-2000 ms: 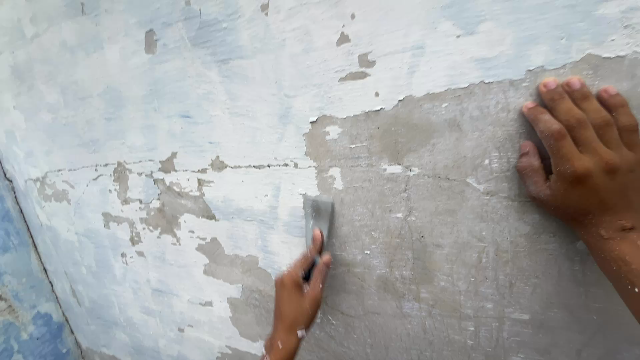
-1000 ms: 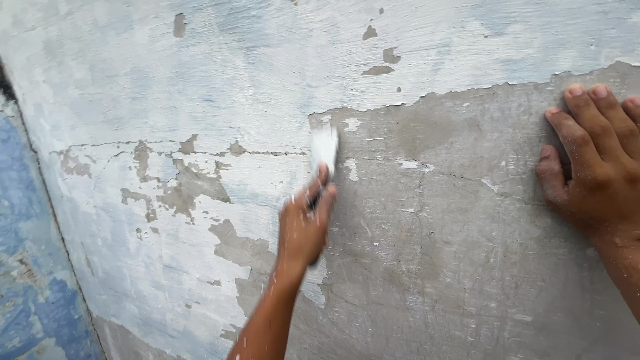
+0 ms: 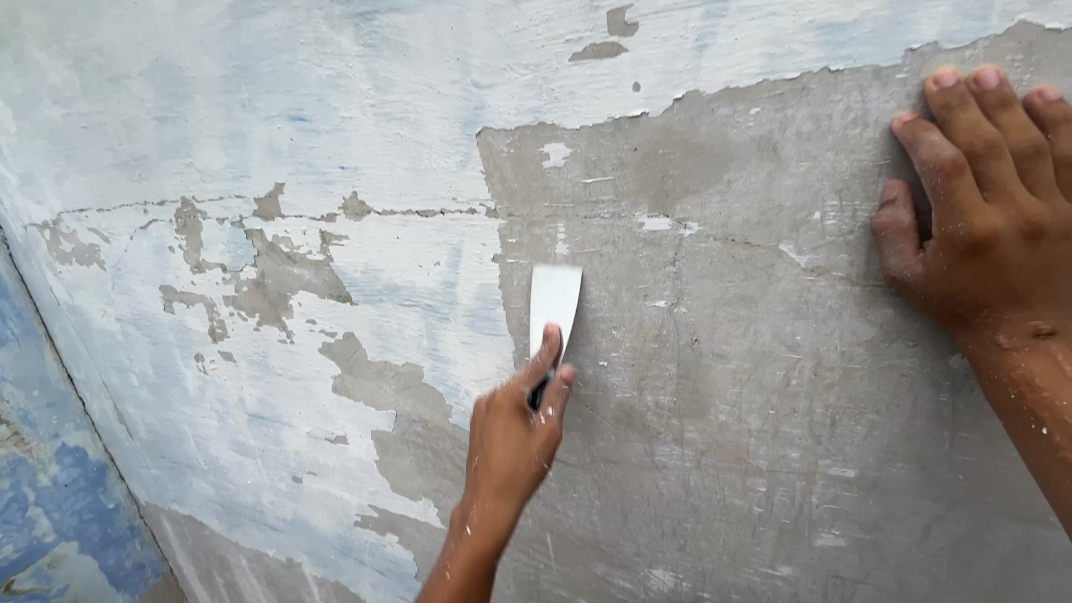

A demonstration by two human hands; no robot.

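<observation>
My left hand (image 3: 512, 435) comes up from the bottom centre, closed around the dark handle of a paint scraper (image 3: 556, 303). The scraper's pale metal blade points up and lies over bare grey plaster, just right of the ragged edge of the white paint (image 3: 402, 280). Most of the handle is hidden by my fingers; whether the blade touches the wall cannot be told. At the right, my right hand (image 3: 992, 197) rests against the grey plaster (image 3: 779, 360) with its fingers spread and holds nothing. Small white flecks cling to both forearms.
A thin crack (image 3: 419, 213) crosses the painted part into the plaster. Grey patches (image 3: 289, 280) show through the paint at left. A dark seam (image 3: 75, 394) borders a blue, blotched wall (image 3: 79, 494) at lower left. White paint remnants (image 3: 653, 223) dot the plaster.
My left hand and the scraper are lower on the wall than one second ago, when the blurred blade was level with the crack. My right hand stays on the plaster. The view has shifted somewhat.
</observation>
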